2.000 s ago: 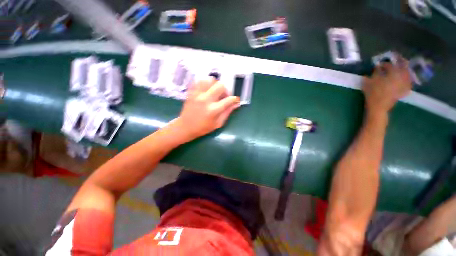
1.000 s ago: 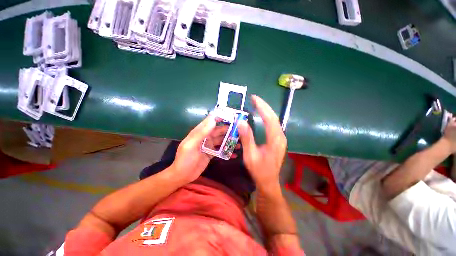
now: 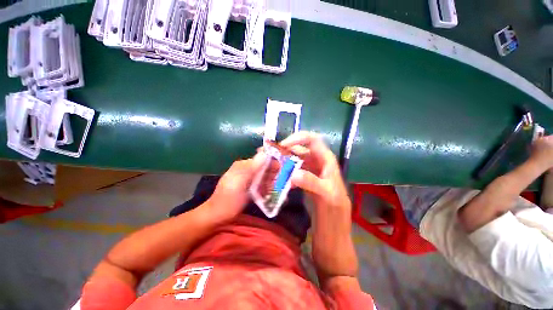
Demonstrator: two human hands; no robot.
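My left hand (image 3: 233, 184) holds the left side of a pale housing (image 3: 265, 203) with blue, green and reddish-brown parts inside. The housing is tilted, in front of the bench edge. My right hand (image 3: 318, 166) has its fingers on the housing's right side and upper end. A single white face frame (image 3: 271, 115) lies flat on the green bench just beyond my hands; its near end is hidden by them. A mallet (image 3: 353, 124) with one yellow-green face and one black face lies to the right, its handle pointing toward me.
Stacked frames (image 3: 176, 33) stand along the far pale strip, and more frames (image 3: 57, 57) lie at the left. Another mallet (image 3: 502, 147) lies at the right, beside a co-worker's arm (image 3: 497, 191). A red stool (image 3: 394, 221) is below the bench. A unit (image 3: 506, 40) lies beyond the strip.
Since two seconds ago both hands have come together at the housing. Over the last second the housing has tilted and my right fingers have closed onto it. The single frame stays on the bench.
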